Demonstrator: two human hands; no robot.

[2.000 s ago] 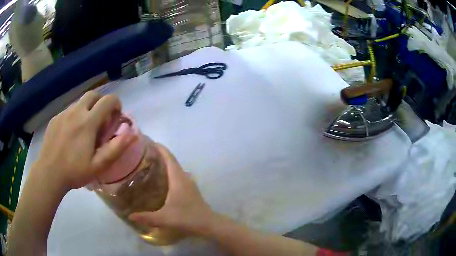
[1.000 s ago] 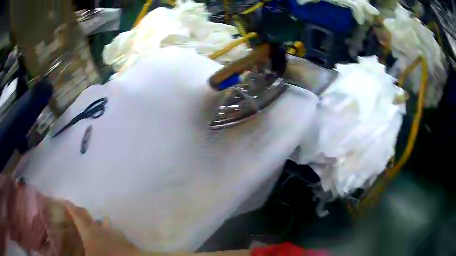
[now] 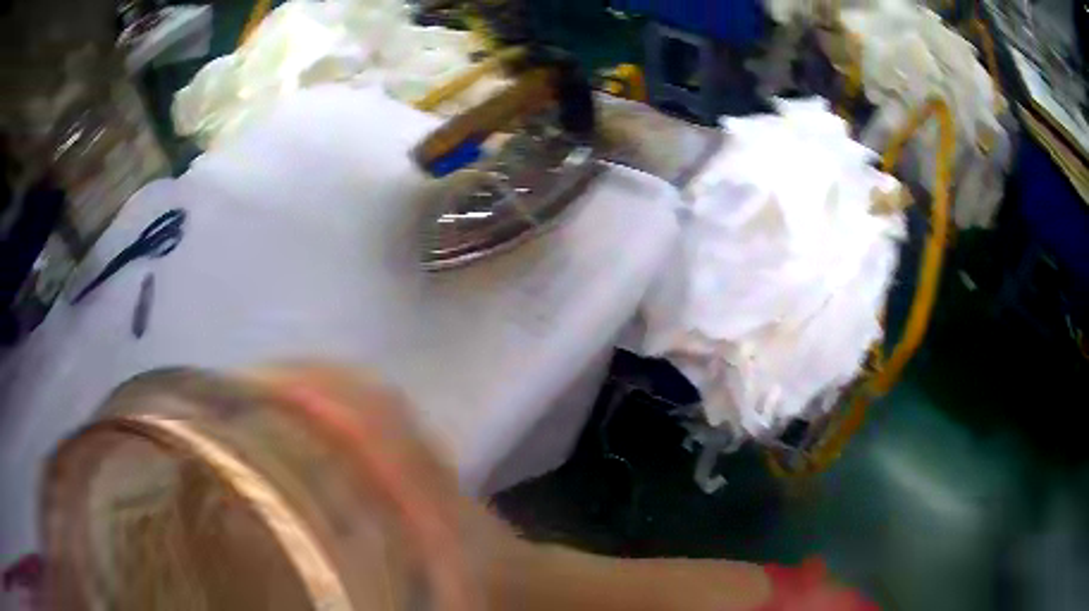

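Observation:
A large clear brownish drink bottle (image 3: 257, 477) is very close to the camera at the lower left, tilted, its round rim or base facing me, blurred. My right hand (image 3: 484, 549) is at the bottle's right side, mostly hidden behind it; the forearm, with a red band at the wrist, comes in from the lower right. My left hand is not in view. A small dark pink thing (image 3: 22, 575) shows at the lower left edge, too little to tell what it is.
The white pressing table (image 3: 299, 263) holds dark scissors (image 3: 149, 242), a small thin tool (image 3: 143, 306) and a steam iron (image 3: 508, 191). White cloth is piled behind (image 3: 322, 54) and right of it (image 3: 776, 263), by a yellow trolley frame (image 3: 937, 239). Green floor (image 3: 931, 489) shows lower right.
The bottle has come up close to the camera. My left hand, on its pink lid two seconds ago, is out of view. The view has swung right, so the table and iron sit further left.

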